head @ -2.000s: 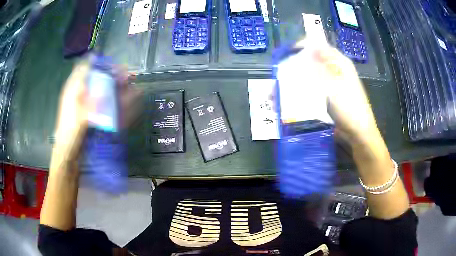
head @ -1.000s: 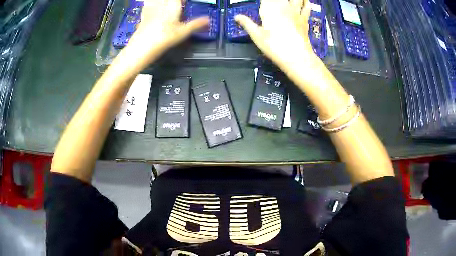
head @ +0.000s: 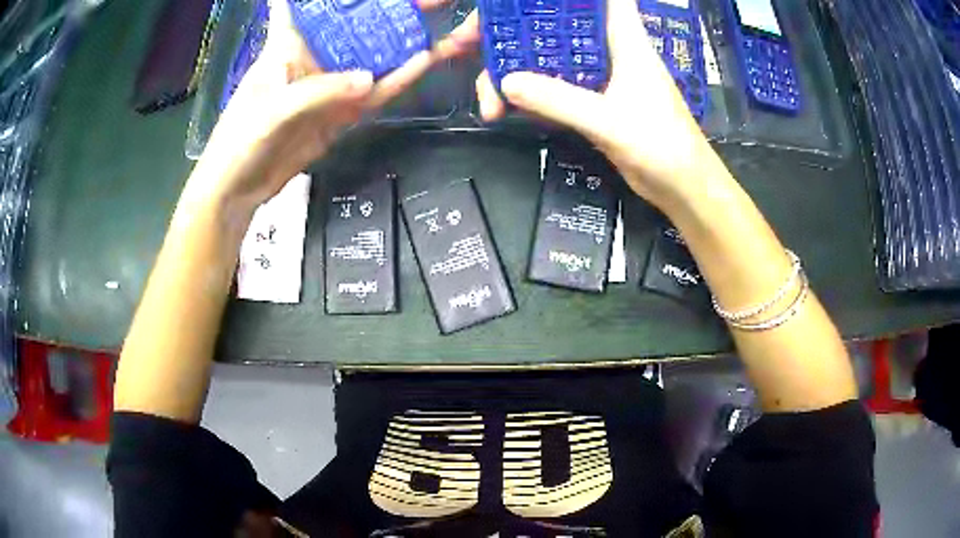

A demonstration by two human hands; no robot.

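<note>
My left hand [head: 279, 121] holds a blue keypad phone [head: 363, 37], tilted, at the top of the view. My right hand [head: 600, 116] holds another blue keypad phone [head: 544, 42], keys facing me, its upper part cut off by the picture's edge. Two black batteries [head: 360, 247] [head: 460, 255] lie side by side on the green mat. A third battery [head: 574, 226] lies partly over a white card, and a fourth [head: 674, 263] is partly hidden by my right forearm. A white card [head: 274, 242] lies beside my left forearm.
A clear blister tray [head: 779, 147] behind the batteries holds more blue phones [head: 766, 63]. A ribbed stack of clear trays [head: 895, 158] stands at the right, another clear pile [head: 32, 116] at the left. A dark smartphone [head: 177, 53] lies upper left. Red stools [head: 68, 394] show below the bench edge.
Since one second ago, both hands have lifted the two middle phones from the tray towards me. Since two seconds ago, batteries have appeared at the right and a white card at the left.
</note>
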